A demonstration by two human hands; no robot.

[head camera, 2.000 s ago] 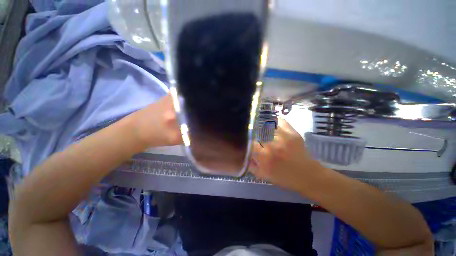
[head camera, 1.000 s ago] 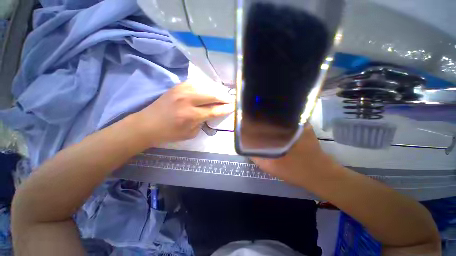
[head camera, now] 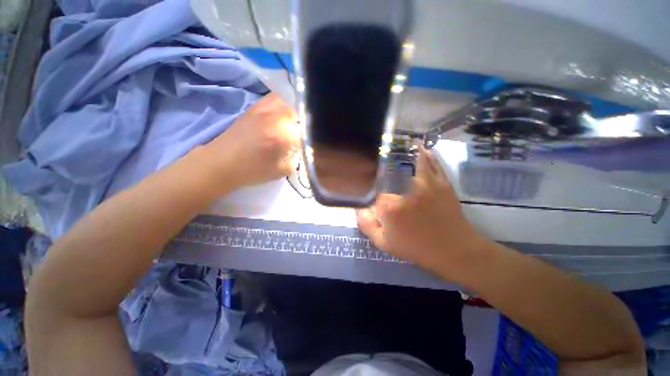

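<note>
The blue-grey garment (head camera: 110,110) lies in a heap on the table left of the needle area. My left hand (head camera: 266,141) is beside its right edge, with the fingertips at the glossy curved part (head camera: 349,95), which hides the needle and the cloth there. My right hand (head camera: 415,209) is just right of that part, with a finger raised beside the small metal fitting (head camera: 402,158). Whether either hand grips cloth cannot be seen. The white sewing machine head (head camera: 507,44) with a blue stripe spans the top.
A ribbed knob (head camera: 501,181) sits right of my right hand. A thin metal rod (head camera: 558,208) crosses the bed. A measuring scale (head camera: 279,241) runs along the front edge. More garments (head camera: 173,316) hang below left; a blue basket (head camera: 525,352) is below right.
The view swung right, then partly back, so the glossy part shifts across the picture. My left hand's fingers, seen extended a second ago, are now bunched near the glossy part. My right hand shows more fully.
</note>
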